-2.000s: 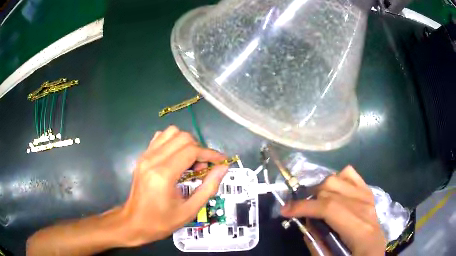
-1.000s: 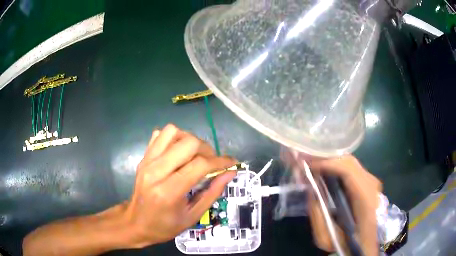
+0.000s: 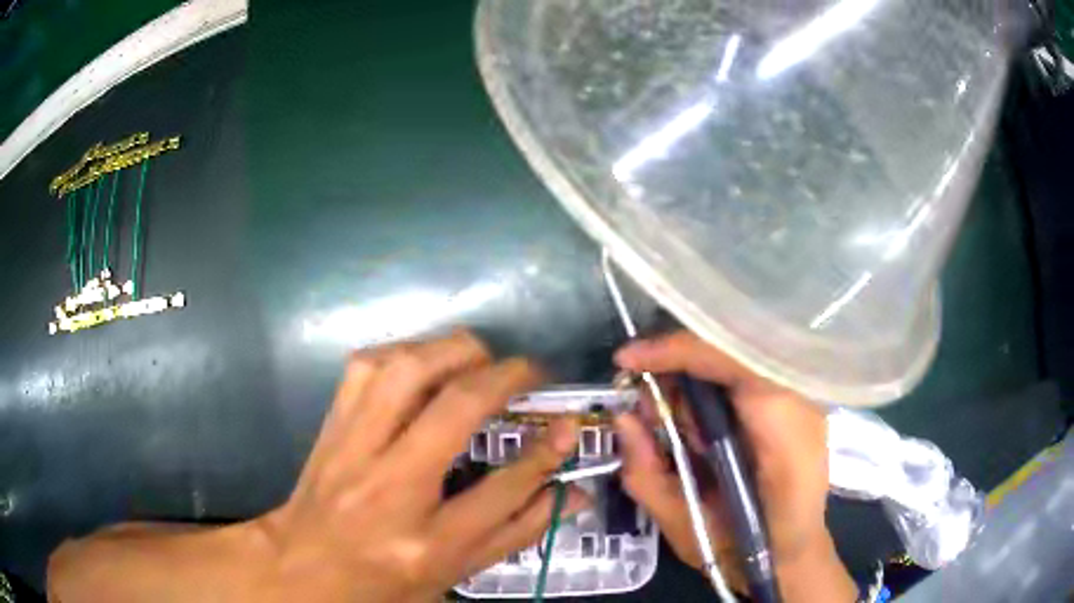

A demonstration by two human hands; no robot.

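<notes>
The open white housing (image 3: 624,563) lies at the bottom centre, partly hidden by both hands. My left hand (image 3: 436,459) holds a brass contact strip (image 3: 536,418) with its fingertips at the housing's top edge. A green wire (image 3: 551,536) hangs down from there across the housing. My right hand (image 3: 742,459) holds the black-handled soldering iron (image 3: 724,471), with the pale feed tube (image 3: 677,454) along it. The right fingertips are at the right end of the housing's top edge. The iron's tip is hidden. A short white wire (image 3: 589,472) crosses the housing.
The clear fume hood (image 3: 754,153) hangs at the upper right, just above my right hand. Brass strips (image 3: 118,159) joined by green wires to lower strips with white pieces (image 3: 118,311) lie at the left. A crumpled plastic bag (image 3: 907,477) lies at the right. White belt edging (image 3: 141,65) curves at the upper left.
The separate brass strip above the housing is gone from its place, and its green wire now hangs over the housing. My right hand has moved left to the housing's top edge. The view has shifted.
</notes>
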